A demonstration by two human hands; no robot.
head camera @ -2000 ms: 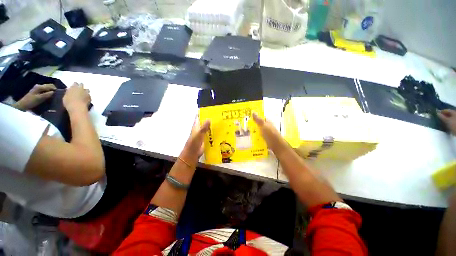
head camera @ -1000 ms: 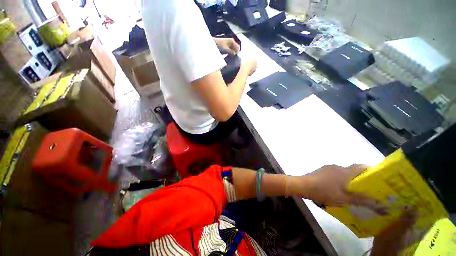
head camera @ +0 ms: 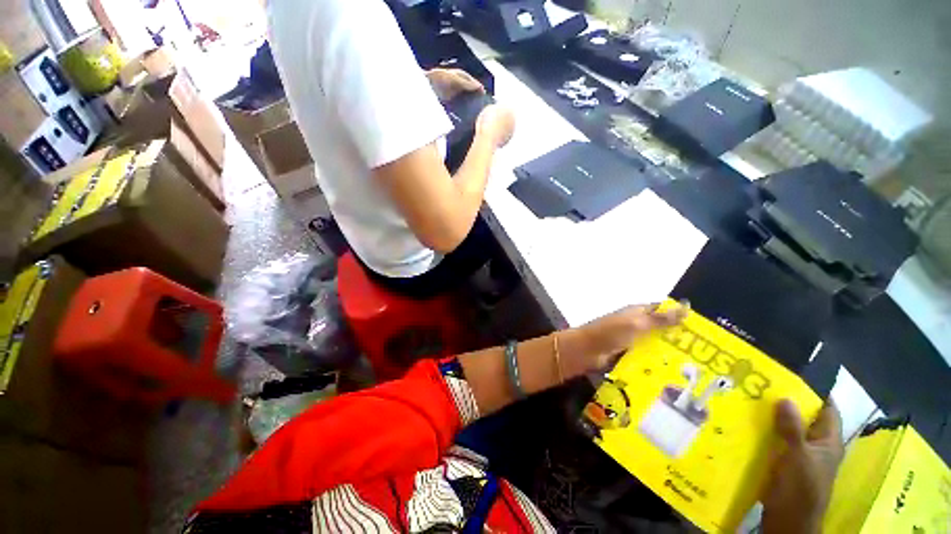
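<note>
A yellow sleeve (head camera: 720, 417) with "MUSIC" lettering and a white earphone picture is held over the table's front edge. A black gift box (head camera: 766, 297) stands out of its upper end. My left hand (head camera: 617, 336) grips the sleeve's left side near the top corner. My right hand (head camera: 805, 459) grips its right side, with the thumb on the front face; its fingers are hidden behind. The stack of flat sleeves (head camera: 881, 485) is at the lower right, partly cut off by the frame.
A co-worker in a white shirt (head camera: 360, 115) sits to the left, hands on a black box. Flat black blanks (head camera: 584, 179), more black blanks (head camera: 839, 224) and white trays (head camera: 850, 110) are on the table (head camera: 615, 266). Red stools (head camera: 136, 334), cartons (head camera: 136, 214) and plastic bags (head camera: 287, 302) stand or lie left.
The view has swung left from the table to the aisle. Since one second ago, the yellow sleeve has turned its printed face to me and shifted left. Both hands still hold it.
</note>
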